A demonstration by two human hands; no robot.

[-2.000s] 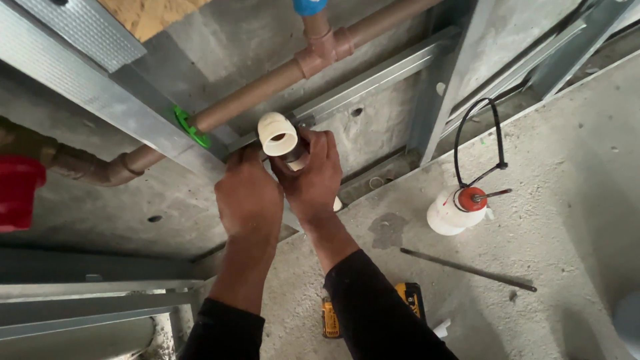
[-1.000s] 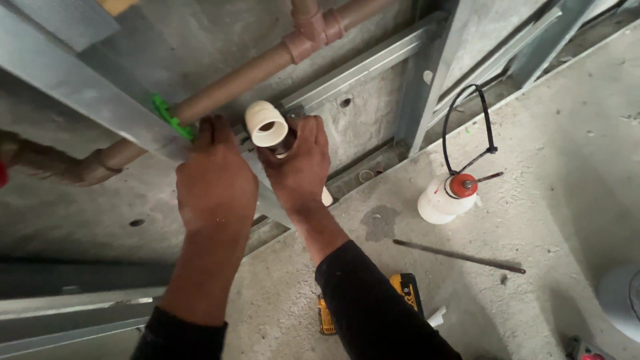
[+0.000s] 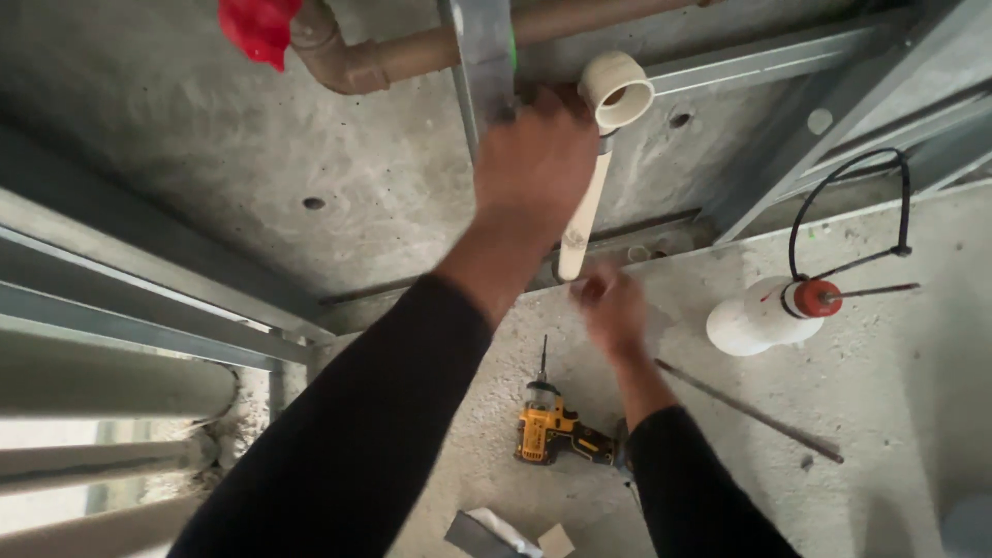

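A cream plastic elbow fitting [image 3: 618, 91] tops an upright cream pipe [image 3: 587, 217] beside the metal wall framing. My left hand [image 3: 537, 159] is at the elbow's left side, next to a vertical metal stud [image 3: 483, 54]; its fingertips are hidden, so its hold cannot be made out. Close to the pipe's lower end, my right hand [image 3: 612, 310] is blurred, with its fingers curled; whether it holds anything is unclear. Below the hands a yellow and black cordless drill [image 3: 559, 434] with a long bit lies on the concrete floor.
A brown pipe [image 3: 418, 56] runs behind the stud, with red material [image 3: 260, 29] near its bend. On the right stand a white bottle [image 3: 763, 318] with a red cap and a black loop. A thin rod [image 3: 748, 411] lies nearby. Metal framing [image 3: 155, 263] and large pipes [image 3: 108, 380] fill the left.
My right hand has left the elbow and moved down near the pipe's lower end. My left hand remains beside the elbow. The view has shifted, showing more of the drill.
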